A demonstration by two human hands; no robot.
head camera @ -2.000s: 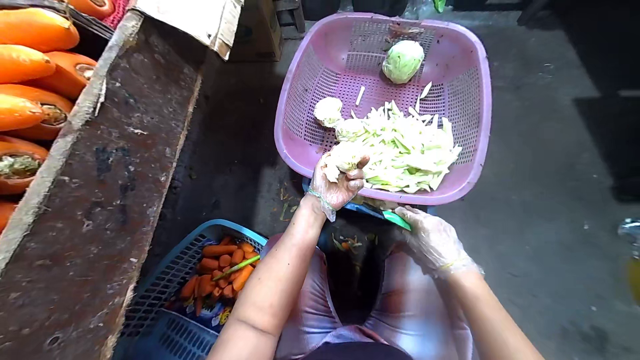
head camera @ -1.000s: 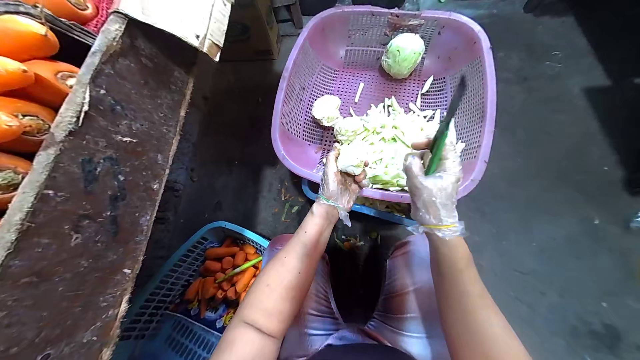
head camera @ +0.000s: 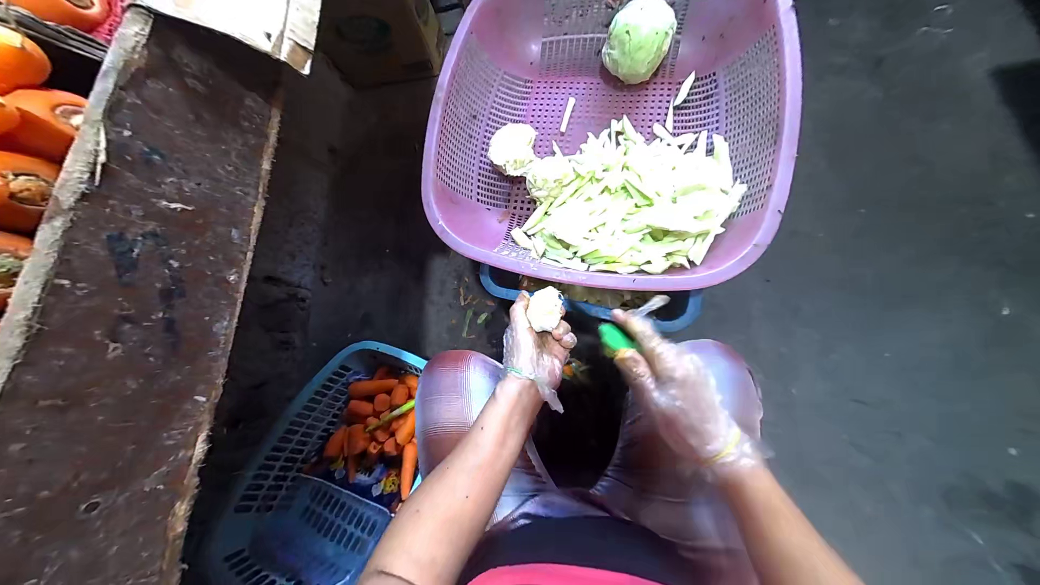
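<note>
In a thin clear plastic glove, my left hand [head camera: 536, 349] holds a small pale piece of vegetable [head camera: 545, 309], perhaps a cauliflower or cabbage core, just below the rim of a purple plastic basket [head camera: 601, 280]. My right hand [head camera: 670, 382], gloved too and slightly blurred, grips a knife by its green handle [head camera: 617, 338]; the blade is mostly hidden or blurred. Inside the basket lie a heap of pale green cut vegetable strips [head camera: 642, 203], a whole green vegetable, apparently a chayote or small cabbage [head camera: 640, 41], and a whitish round piece [head camera: 513, 149] at the heap's left.
A blue basket [head camera: 280, 439] with carrots [head camera: 382, 406] stands beside my left leg. Under the purple basket shows a blue container's rim [head camera: 691, 313]. A worn wooden board [head camera: 138, 309] runs along the left, with large orange vegetables [head camera: 36, 122] beyond it. A cardboard box [head camera: 378, 41] stands behind.
My right hand, with the green-handled knife, has come down from over the cut strips to above my lap. My left hand still holds a pale piece, now below the basket's rim.
</note>
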